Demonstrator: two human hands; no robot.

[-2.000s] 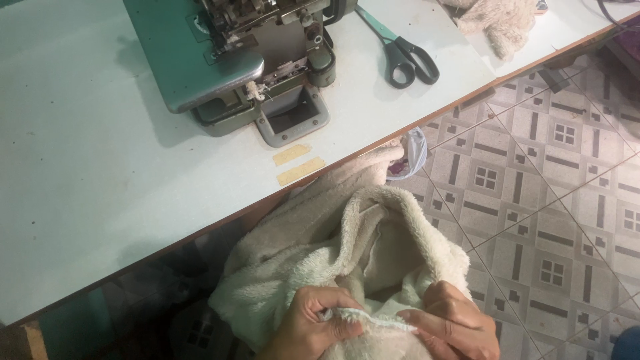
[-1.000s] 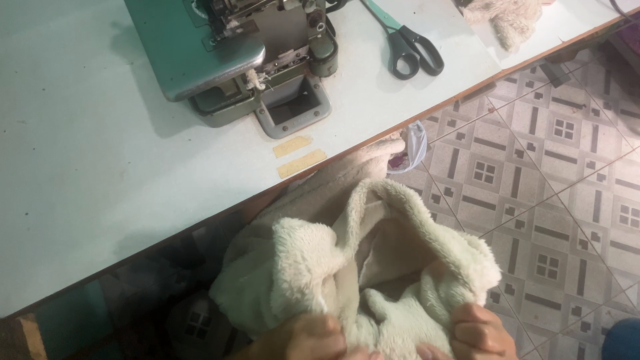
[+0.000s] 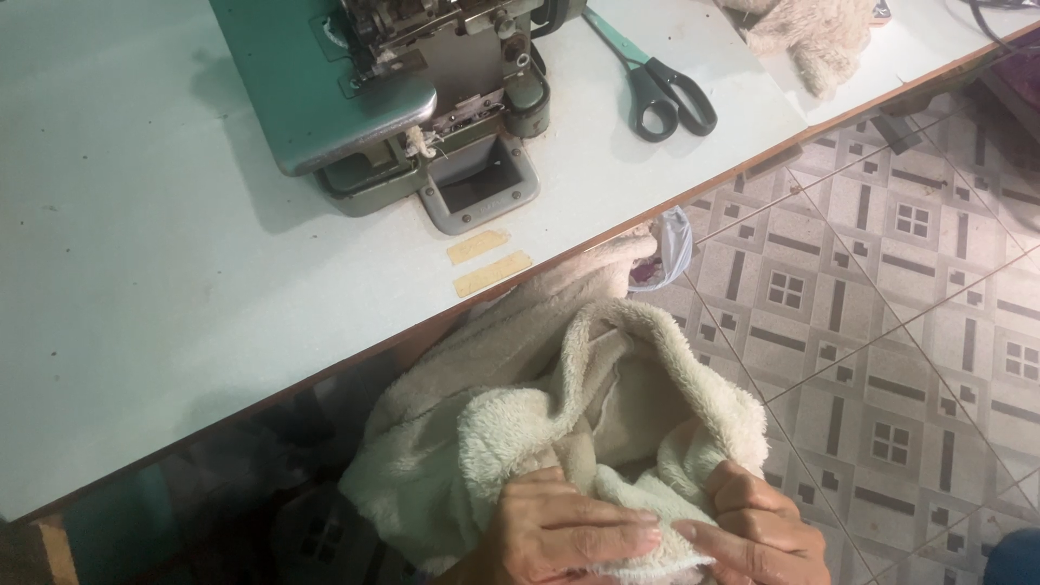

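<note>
A cream fleecy fabric piece (image 3: 504,431) hangs in folds below the table edge, its thick rim forming an open loop. My left hand (image 3: 569,528) grips the fabric at the bottom of the view, fingers stretched across it toward the right. My right hand (image 3: 756,524) holds the fabric's right side, its index finger pointing left, close to the left fingertips. A pale edge of the fabric shows between and below the hands. The lower parts of both hands are cut off by the frame.
An overlock sewing machine (image 3: 366,106) stands on the white table (image 3: 162,268). Black-handled scissors (image 3: 654,89) lie right of it. Fleecy scraps (image 3: 812,41) rest farther right. Two strips of yellow tape (image 3: 491,274) mark the table near its edge. A bag (image 3: 673,248) hangs or stands below; tiled floor lies right.
A second ago my hands were farther apart on the fabric; now their fingertips are close together. The fabric between them, bunched before, shows a pale edge at the bottom.
</note>
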